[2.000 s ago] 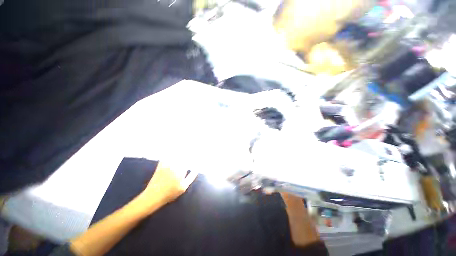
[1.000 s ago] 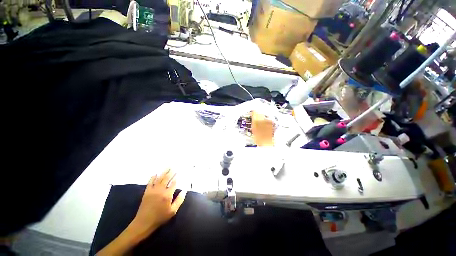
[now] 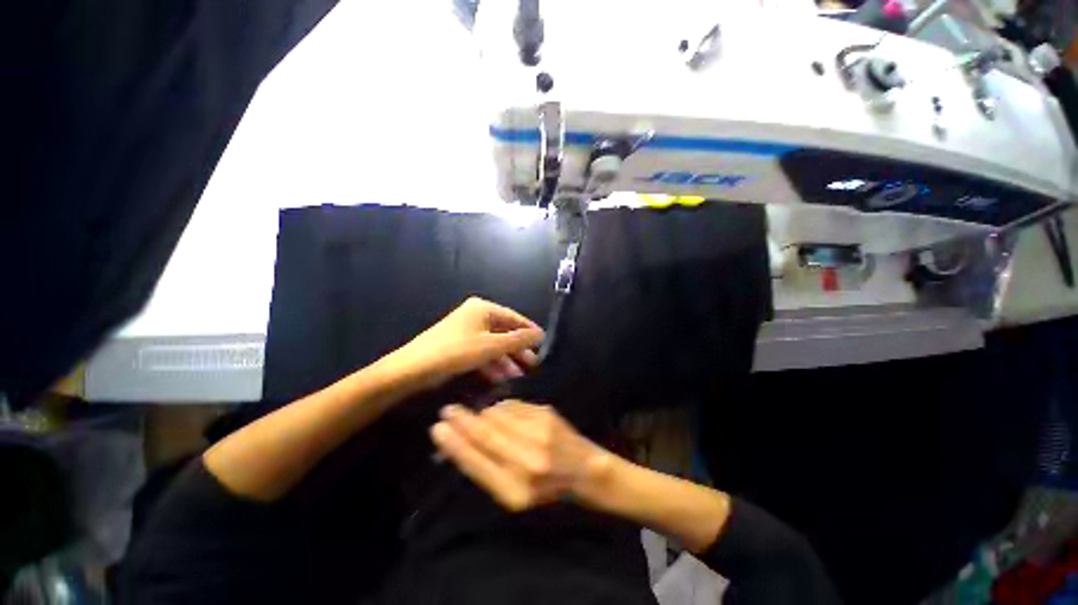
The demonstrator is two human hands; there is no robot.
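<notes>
A black garment panel (image 3: 390, 266) lies flat on the white table under the needle area and hangs over the front edge. The presser foot (image 3: 566, 274) is above it. A narrow grey strip (image 3: 553, 325) runs from the foot towards me. My left hand (image 3: 485, 339) pinches the strip's near part between thumb and fingers. My right hand (image 3: 515, 454) is lower, over my lap, fingers curled and slightly blurred. A thin dark piece shows at its fingertips, but I cannot tell whether it is held.
The white JACK sewing machine head (image 3: 709, 148) spans the upper right, with a dark control panel (image 3: 910, 189). Yellow handles (image 3: 671, 201) show behind the head's lower edge. A large black garment pile (image 3: 130, 130) lies at upper left. A small tray with a red bit (image 3: 830, 279) is at right.
The view has tilted down towards the lap. My left hand has left the panel's far left edge and come to the strip near the foot. My right hand has come into view.
</notes>
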